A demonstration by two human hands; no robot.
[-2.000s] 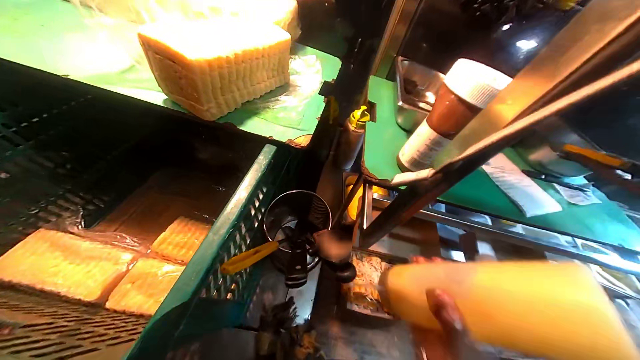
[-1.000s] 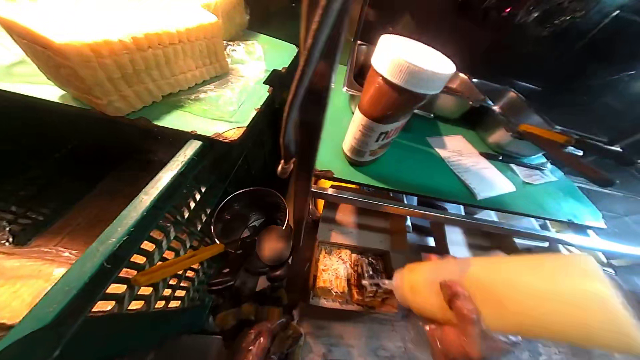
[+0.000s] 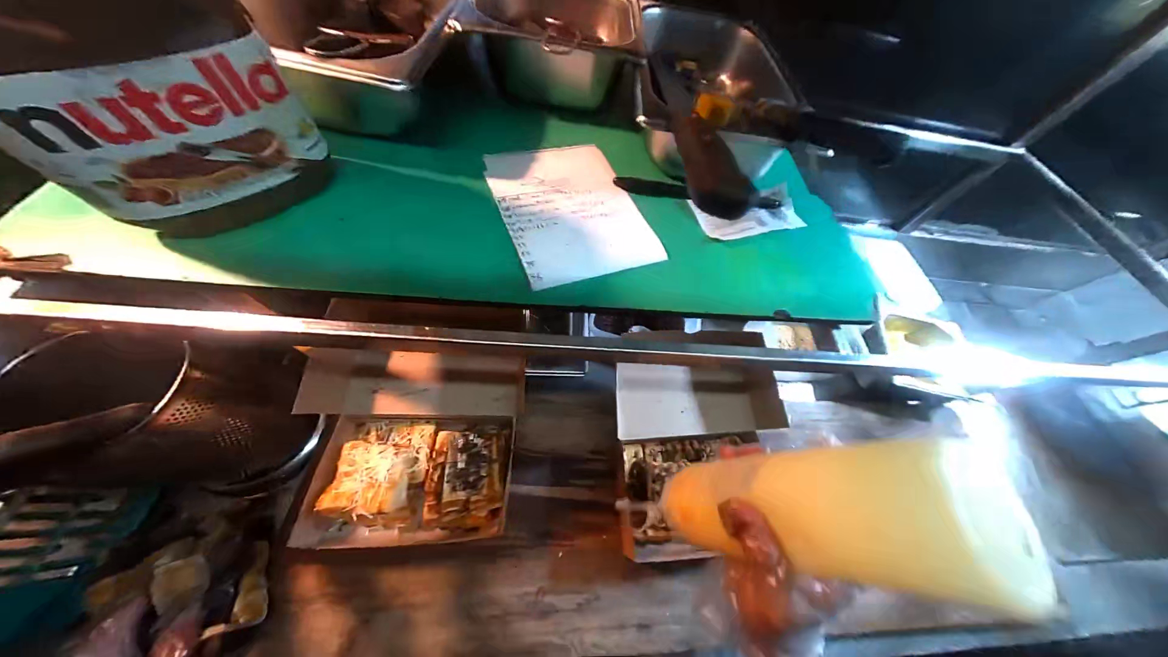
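My right hand (image 3: 762, 570), in a clear plastic glove, grips a squeeze bottle of pale yellow sauce (image 3: 876, 520). The bottle lies nearly level, its nozzle pointing left over the right cardboard box (image 3: 693, 401), which holds food with dark and white topping. To the left stands another open cardboard box (image 3: 401, 383). Toast pieces with grated white topping (image 3: 376, 470) fill its left part, and pieces with dark topping (image 3: 467, 474) its right. At the bottom left edge my left hand (image 3: 155, 630) shows blurred and partly cut off; whether it holds anything is unclear.
Above the counter, a green board (image 3: 401, 228) carries a Nutella jar (image 3: 173, 128), a handwritten paper (image 3: 575, 214) and metal containers (image 3: 557, 55). A metal rail (image 3: 456, 336) crosses in front. A perforated metal strainer (image 3: 210, 420) stands left, near a green crate (image 3: 36, 584).
The view has swung right and closer, bringing the second box into sight. The bottle, earlier with its nozzle at the left box, is now over the right box, still in my right hand.
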